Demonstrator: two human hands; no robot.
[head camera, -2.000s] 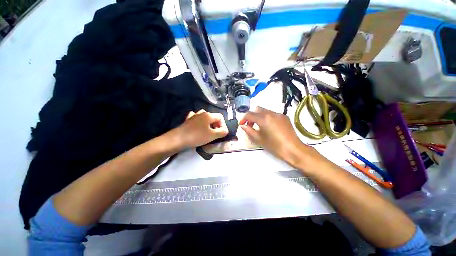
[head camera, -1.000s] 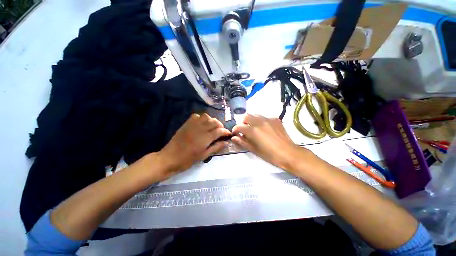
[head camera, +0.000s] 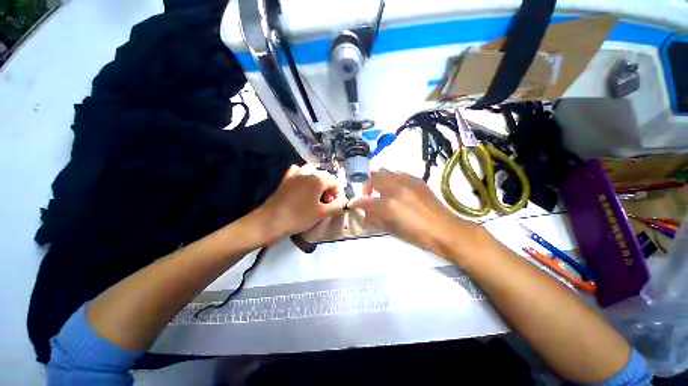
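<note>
The black garment piece (head camera: 260, 154) lies on the machine bed and runs to the needle area, joined visually with the large black pile (head camera: 151, 143) at the left. My left hand (head camera: 305, 200) pinches a small dark edge of it just in front of the presser foot (head camera: 337, 167). My right hand (head camera: 400, 203) is at the same spot from the right, fingertips bent close to the left ones, pinching the small dark bit between them. The fingers hide most of the edge. The thread tension dial (head camera: 357, 164) sits just above the fingertips.
Yellow-handled scissors (head camera: 485, 181) lie right of the needle before tangled black strips (head camera: 532, 143). A blue pen (head camera: 558, 251), an orange pen (head camera: 560, 270) and a purple box (head camera: 606, 230) lie further right. A ruler scale (head camera: 302, 305) runs along the front edge.
My hands have stayed close together at the needle; my left hand has turned and its fingers have curled. A thin black strand now shows across the ruler below my left forearm.
</note>
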